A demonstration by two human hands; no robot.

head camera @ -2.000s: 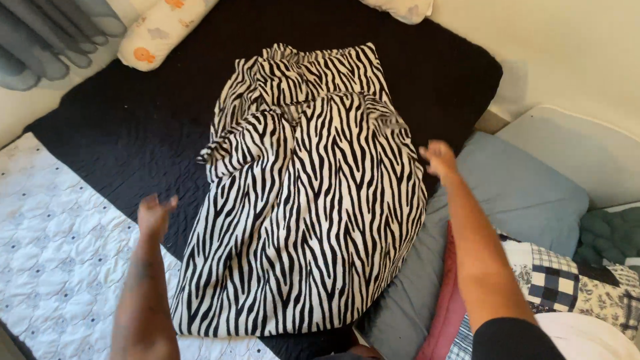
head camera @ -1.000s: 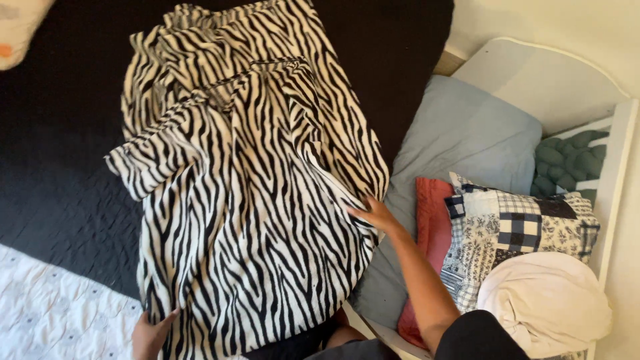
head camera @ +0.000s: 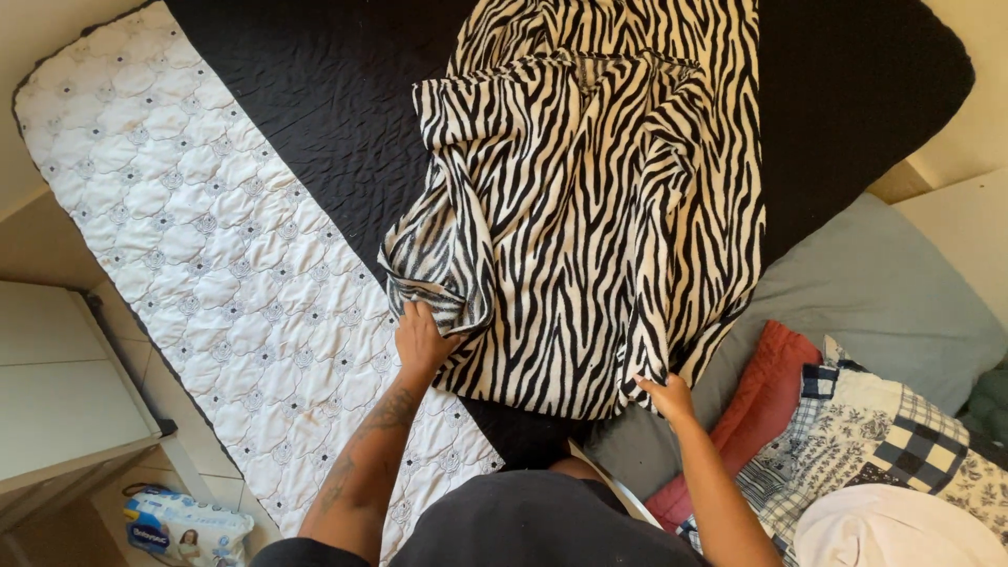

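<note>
A zebra-striped cloth garment or blanket (head camera: 551, 236) lies partly folded on a black bed cover (head camera: 331, 102), its upper part doubled under a loose hemmed edge. My left hand (head camera: 425, 340) grips its left side, where the cloth is lifted and turned so the paler inner face shows. At the lower right, my right hand (head camera: 665, 396) pinches a gathered fold of the same cloth between thumb and fingers. The fingertips of my left hand are partly hidden in the fold.
White quilted bedding (head camera: 236, 236) spreads at the left. On the right are a grey sheet (head camera: 882, 276), a red cloth (head camera: 768, 386), a patchwork pillow (head camera: 874, 433) and a pale round cushion (head camera: 898, 528). A white cabinet (head camera: 63, 378) and a diaper pack (head camera: 185, 528) stand lower left.
Two seconds ago both hands were apart from the striped cloth; now both hold it. Its left side has been lifted and folded inward, and its right side gathered. The view has shifted left.
</note>
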